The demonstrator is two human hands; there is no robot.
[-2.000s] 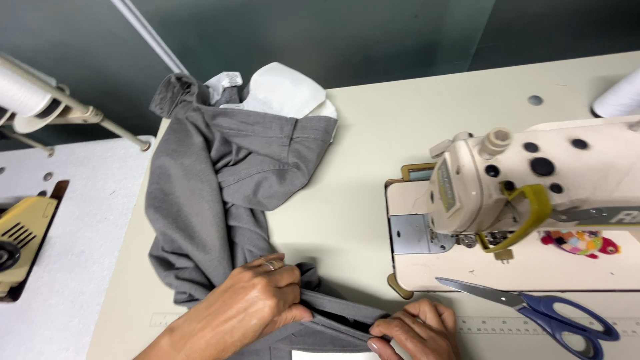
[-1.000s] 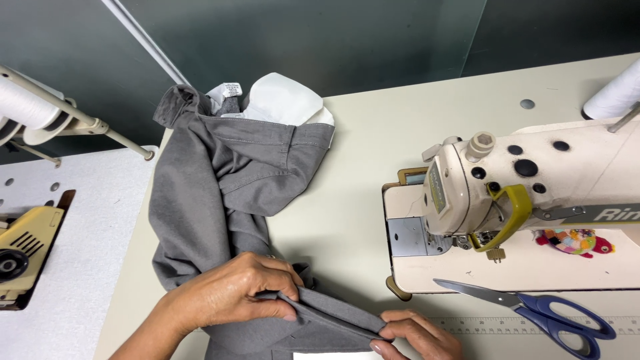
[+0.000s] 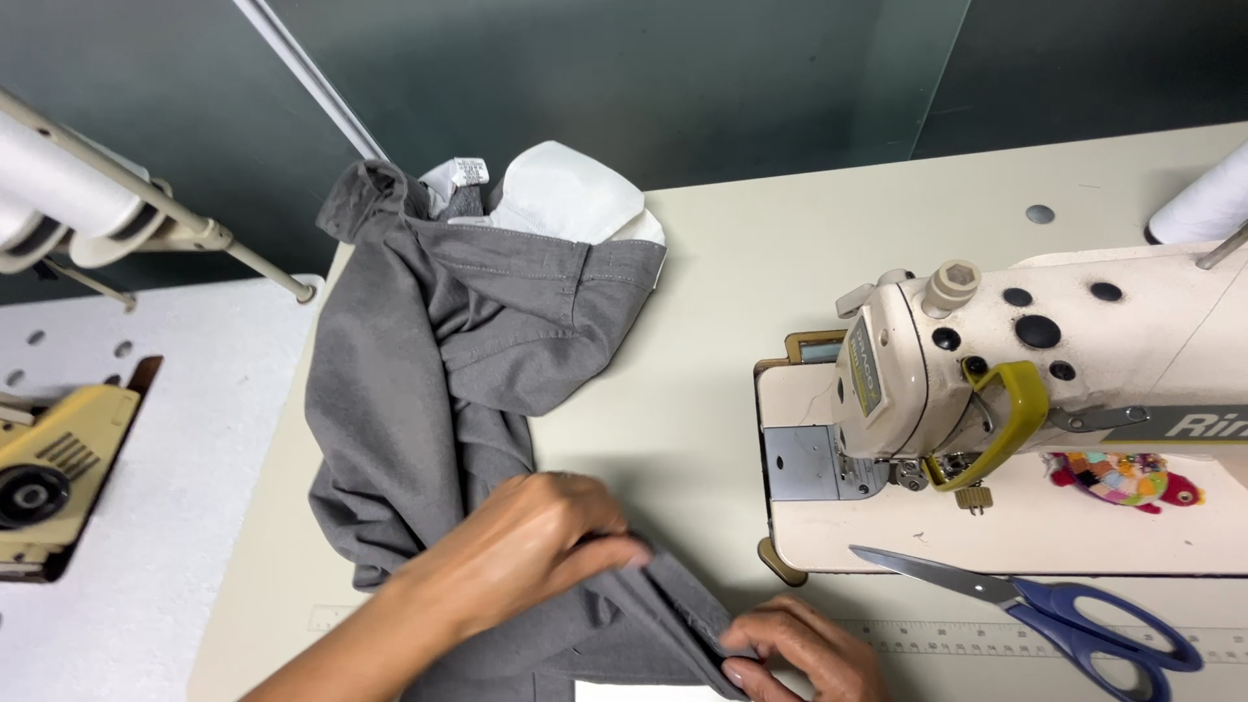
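Grey trousers (image 3: 390, 380) lie bunched over the left part of the sewing table, the waistband and white pocket lining (image 3: 570, 195) at the far end. Near the front edge, my left hand (image 3: 531, 556) grips a folded edge of the grey cloth between thumb and fingers. At the lower end of that fold, my right hand (image 3: 804, 648) pinches the cloth with thumb and forefinger. A white piece (image 3: 643, 692) shows under the cloth at the bottom edge of the view.
An industrial sewing machine (image 3: 1033, 341) stands at the right. Blue-handled scissors (image 3: 1072, 609) lie in front of it, over a ruler scale (image 3: 916, 639). A patchwork turtle (image 3: 1121, 480) sits on the machine bed. At the left are another table with a yellow machine (image 3: 63, 468) and thread cones (image 3: 68, 185).
The folded edge between my hands now slants more steeply down toward my right hand. My right hand has moved lower. The main bunch of trousers lies as before.
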